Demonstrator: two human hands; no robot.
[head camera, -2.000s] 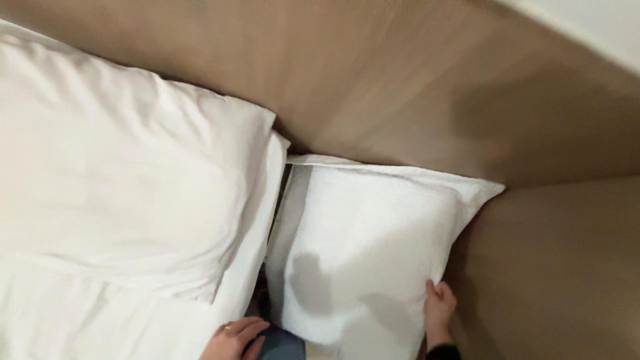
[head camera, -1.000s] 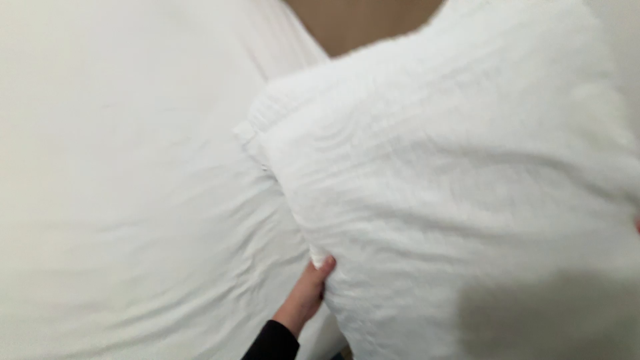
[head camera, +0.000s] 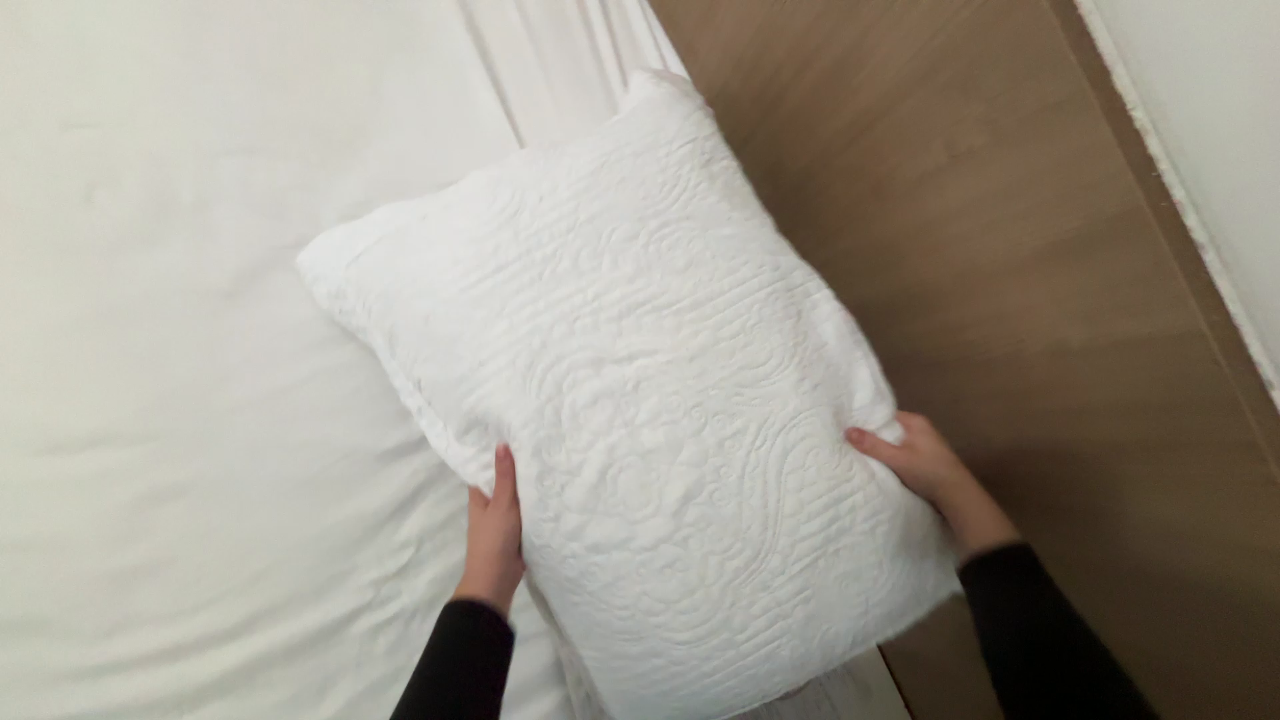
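Observation:
A white pillow (head camera: 650, 400) with a quilted, swirling pattern lies at a slant across the middle of the view. My left hand (head camera: 495, 530) grips its left long edge, thumb on top and the other fingers mostly hidden beneath. On the opposite edge, my right hand (head camera: 920, 460) pinches the fabric, again with the thumb on top. Under the pillow's upper left part is a bed with a white sheet (head camera: 200, 400), wrinkled near my left hand.
A brown wood-like panel (head camera: 1050, 350) runs along the right side, with a pale wall (head camera: 1210, 120) beyond its edge. Folded white fabric (head camera: 550, 70) lies at the top, beside the panel. Part of a pale surface (head camera: 840, 695) shows below the pillow.
Two seconds ago only my right hand was at the pillow, which lay in the gap between bed and panel. Now both hands hold it, partly over the bed. The view has turned strongly.

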